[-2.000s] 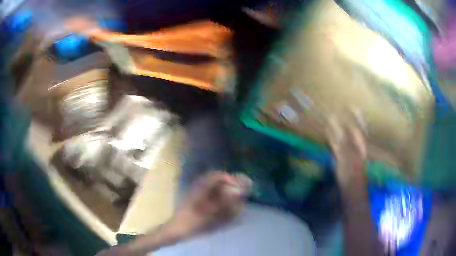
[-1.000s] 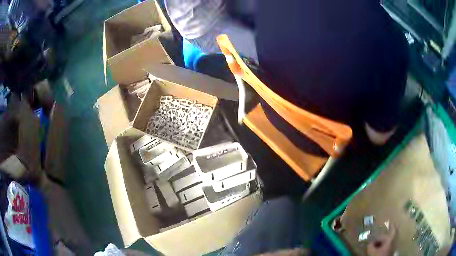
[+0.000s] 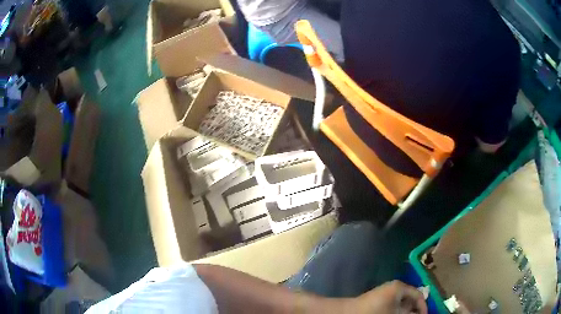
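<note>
My left hand [image 3: 397,299] is at the bottom edge, its arm coming in from a white sleeve. Its fingers are curled at the near left corner of the green crate [image 3: 420,252], with a small pale piece [image 3: 424,292] at the fingertips, mostly hidden. On the brown cardboard liner [image 3: 486,245] lie a few small whitish pieces, one [image 3: 464,258] near the left side, and rows of small green circuit boards [image 3: 526,285] at the right. My right hand is not in view.
A large carton [image 3: 161,211] at left holds stacked white plastic frames [image 3: 292,178]. Behind it, a small carton [image 3: 283,101] holds many small pale parts [image 3: 241,119]. An orange chair [image 3: 381,126] bears a person in dark clothes. A blue bin [image 3: 54,242] stands far left.
The view has shifted, so cartons and chair sit further right and higher. My left forearm has come into view along the bottom. The fingers seen over the liner are gone.
</note>
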